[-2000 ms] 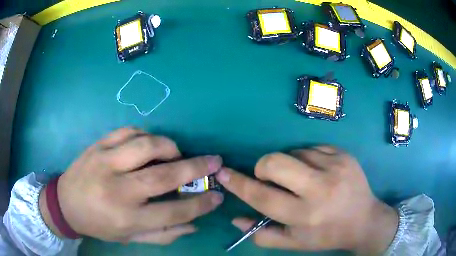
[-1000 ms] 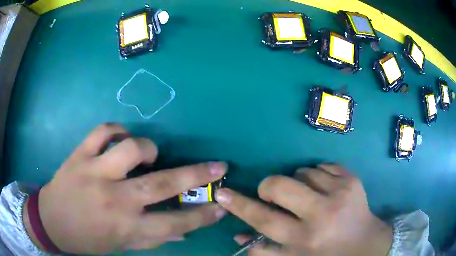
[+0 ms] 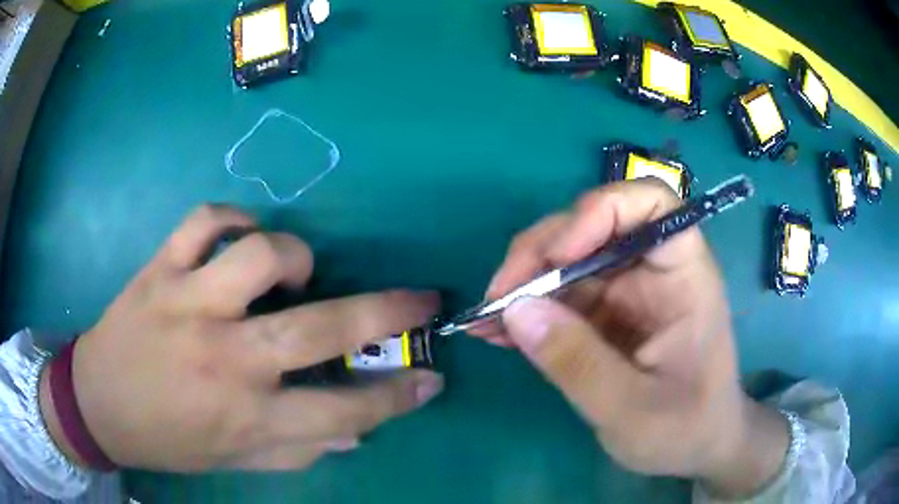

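Observation:
A dark watch module [image 3: 380, 355] with a white and yellow-edged cell lies on the green mat at the lower middle. My left hand [image 3: 246, 359] holds it between its fingers and covers its left part and much of its sides. My right hand [image 3: 621, 335] holds dark tweezers [image 3: 611, 258] with pale lettering like a pen. The tweezer tips point left and are at the module's right edge. Whether they touch it I cannot tell.
A pale-blue loop [image 3: 283, 156] lies flat on the mat, left of middle. One module [image 3: 264, 41] sits at the upper left. Several more modules [image 3: 557, 35] lie at the upper right, one partly behind my right hand. A box wall [image 3: 30, 89] stands at the left edge.
My right hand has turned and risen, bringing the tweezers from under the palm to the module's right edge. Its index finger has left the module. My left hand stays around the module.

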